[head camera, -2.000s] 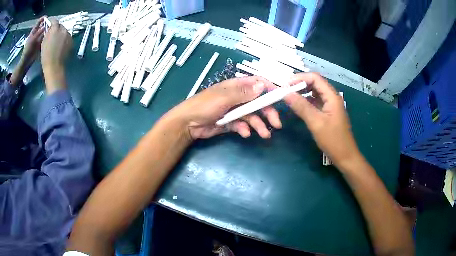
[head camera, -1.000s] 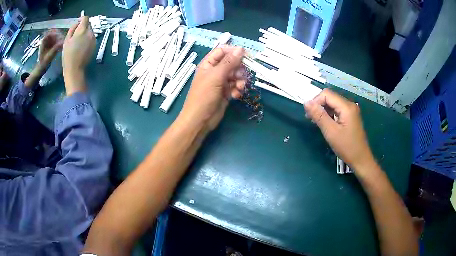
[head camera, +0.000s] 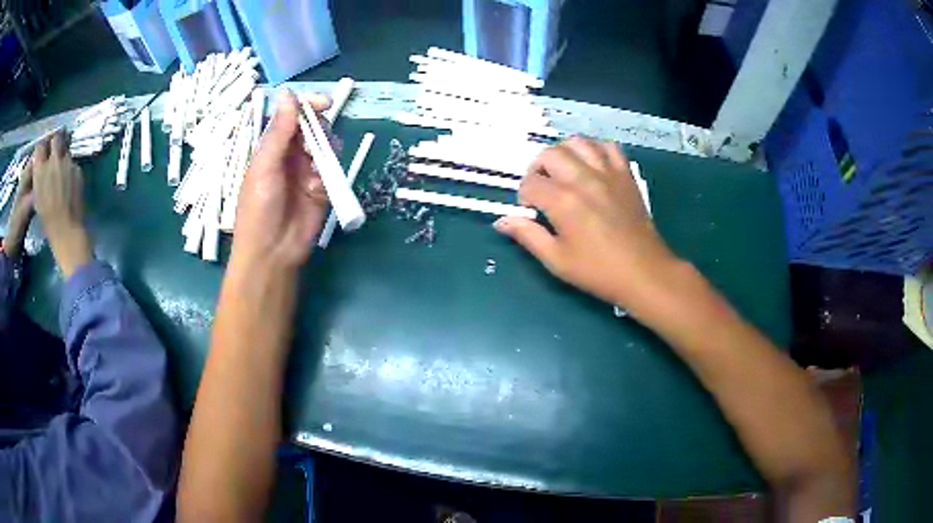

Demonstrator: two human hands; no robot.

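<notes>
My left hand (head camera: 290, 184) is shut on a white tube (head camera: 329, 172), held tilted above the bench left of centre. My right hand (head camera: 588, 209) is palm down over the right heap, its thumb and fingertips at the end of a slim white stick (head camera: 460, 202); whether it grips the stick is unclear. More white sticks (head camera: 481, 102) lie stacked near the back rail. Thicker white tubes (head camera: 210, 153) are heaped at left. A loose pile of small springs (head camera: 384, 184) lies between the heaps.
The dark green bench (head camera: 450, 378) has a pale metal rail (head camera: 655, 133) along its back. Light blue boxes (head camera: 281, 36) stand behind it. Another person's hands (head camera: 59, 194) work at far left. A blue perforated crate (head camera: 854, 174) stands at right.
My left hand has moved left and now holds a tube. My right hand has moved to the ends of the sticks, fingers spread over them. The view has shifted.
</notes>
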